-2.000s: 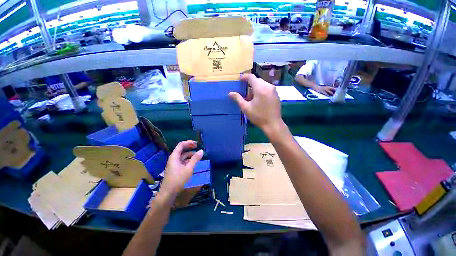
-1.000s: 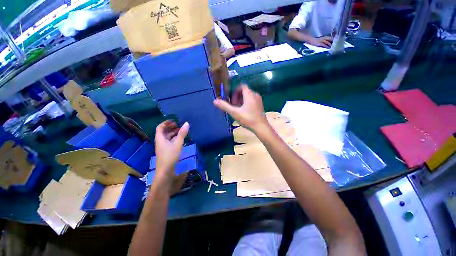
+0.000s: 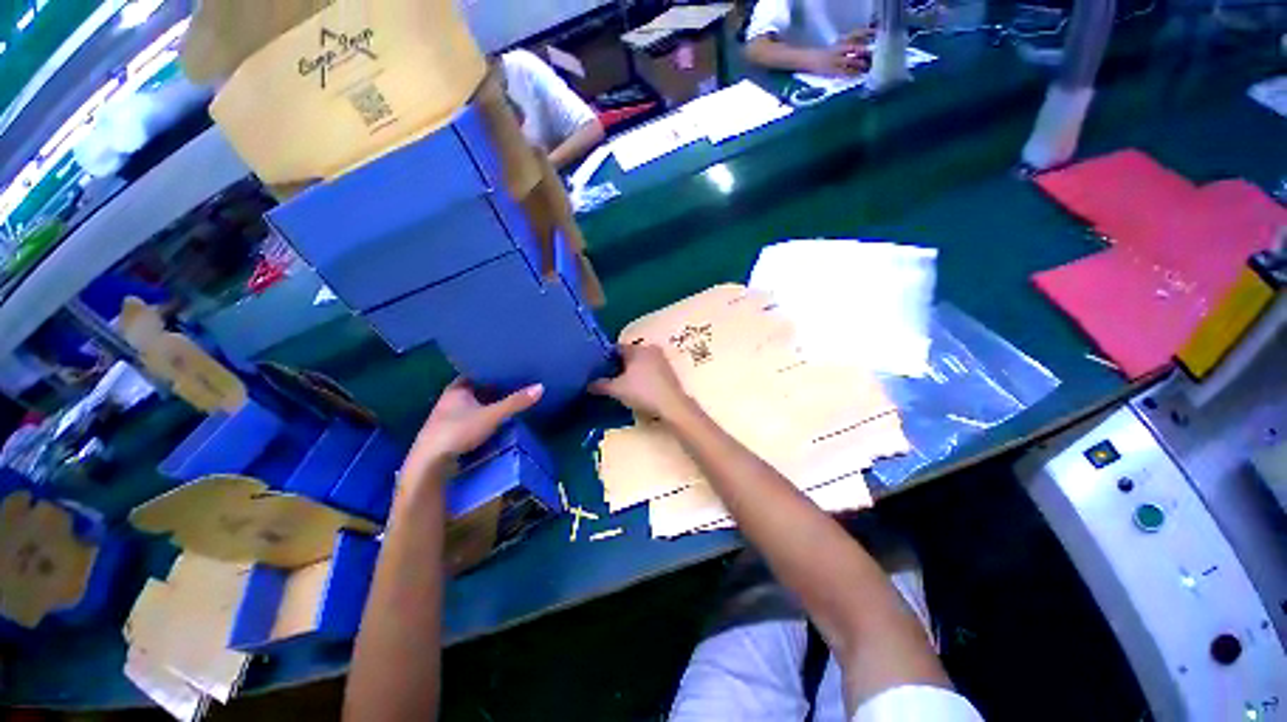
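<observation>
A tall stack of blue boxes [image 3: 424, 268] stands on the bench left of centre and looks tilted in the view. Its top box has a brown lid [image 3: 360, 85] standing open with a black logo and code. My left hand [image 3: 473, 420] is at the lower left of the stack, thumb along its front. My right hand [image 3: 647, 381] is at its lower right edge, fingertips against the blue side and partly hidden. A small closed blue box [image 3: 501, 487] lies beside my left hand. Flat brown blanks [image 3: 769, 395] lie right of my right hand.
Open blue boxes [image 3: 304, 592] and blanks [image 3: 191, 628] lie at the left. White sheets [image 3: 854, 296], clear plastic [image 3: 974, 381] and a red sheet [image 3: 1171, 247] lie right. A machine panel [image 3: 1150, 522] stands lower right. Another person's arm [image 3: 565, 127] shows behind the stack.
Both hands have moved down to the lower part of the stack, the right one from near its top. The view has turned right and tilted, so the stack appears further left.
</observation>
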